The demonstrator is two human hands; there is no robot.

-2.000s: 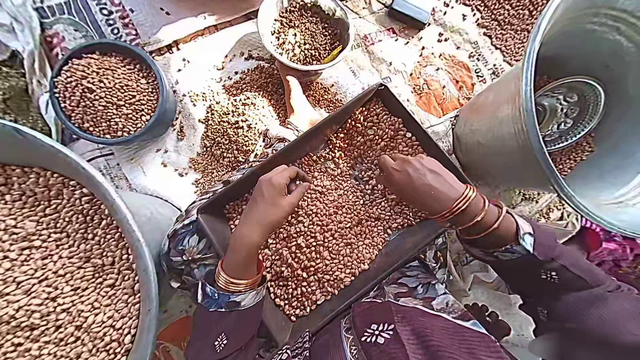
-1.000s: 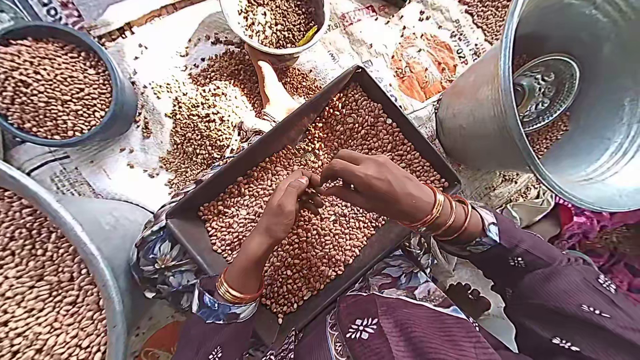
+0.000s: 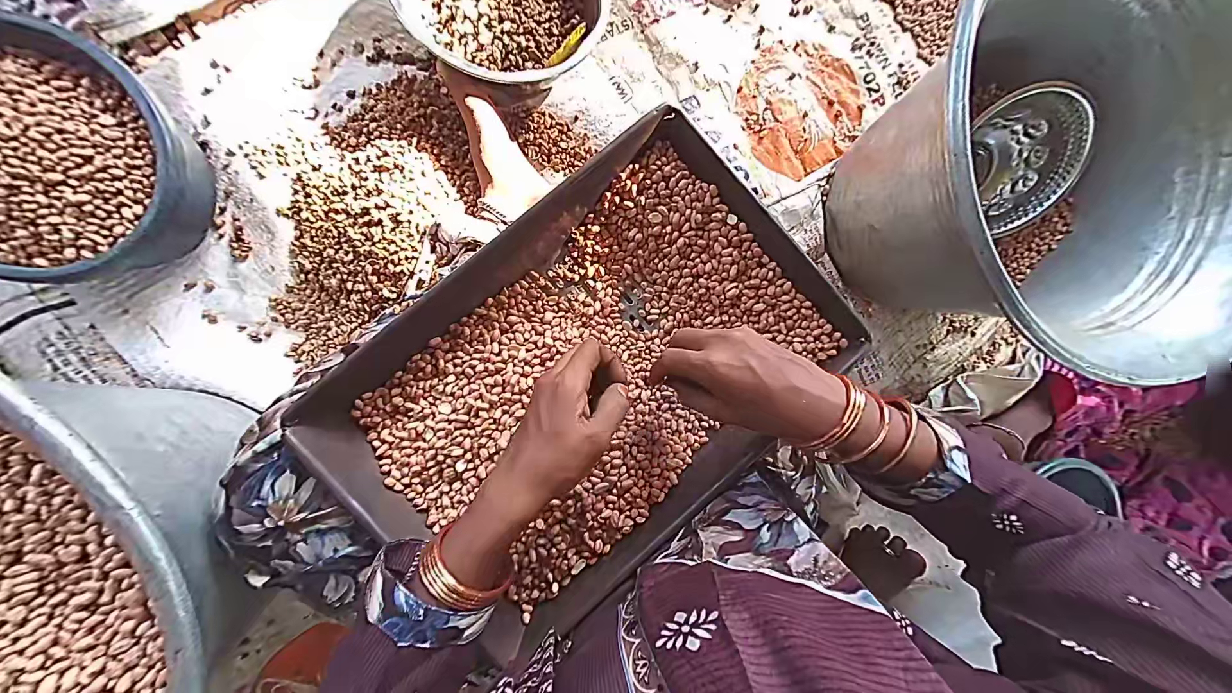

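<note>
A dark rectangular tray lies tilted across my lap, with a layer of reddish-brown peanut kernels in it. My left hand is over the middle of the kernels, thumb and forefinger curled toward each other; whether a kernel is between them cannot be told. Just to its right, my right hand points its bent fingers down at the kernels, its fingertips partly hidden. Between the hands and the tray's far corner, a small patch of the tray's perforated bottom shows through.
A grey tub of kernels stands at upper left, a large metal vessel of kernels at lower left. A metal bowl sits beyond the tray, near a bare foot and kernel heaps on printed sacking. A big metal bucket leans at right.
My hands, wide apart over the kernels two seconds ago, came together with fingers touching one second ago. Now they are slightly apart again, lower over the kernels.
</note>
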